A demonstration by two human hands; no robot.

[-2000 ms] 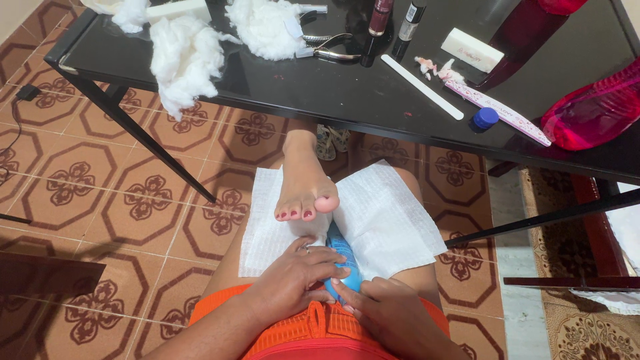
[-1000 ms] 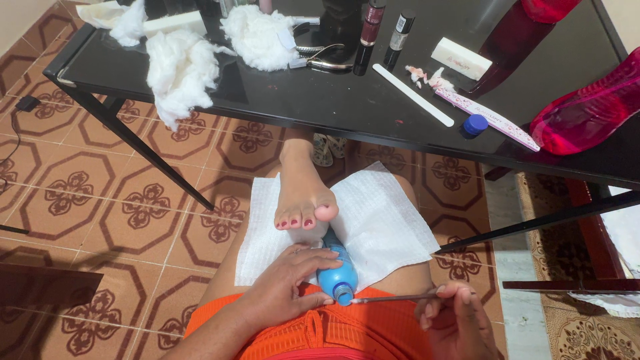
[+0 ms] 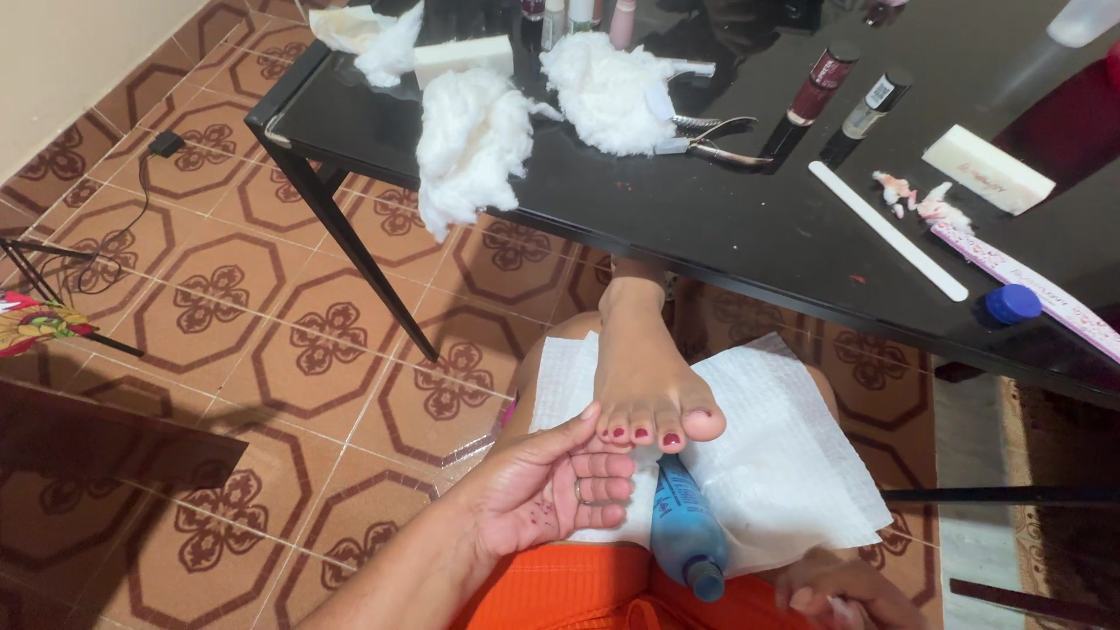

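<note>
A person's bare foot [image 3: 647,367], most of its toenails painted dark red, rests over a white paper towel [image 3: 787,437] across my lap. My left hand [image 3: 560,481] is palm up beside the small toes, its thumb and fingertips touching the foot's outer edge. A blue plastic bottle [image 3: 687,525] lies below the toes, its narrow neck pointing toward me. My right hand [image 3: 840,591], blurred at the bottom edge, is curled around a small bit of white material, likely cotton [image 3: 847,610]; whether it also holds a stick cannot be told.
On the black table [image 3: 700,245] are cotton wads [image 3: 477,144], cuticle nippers [image 3: 722,149], nail polish bottles [image 3: 822,83], a white buffer block [image 3: 989,169], a white nail file [image 3: 888,232], a patterned file [image 3: 1032,284] and a blue cap [image 3: 1013,304]. A black table leg [image 3: 359,254] stands at left.
My left hand has let go of the blue bottle and moved up to the foot. My right hand, which held a thin stick at the bottle's mouth, has moved away from it.
</note>
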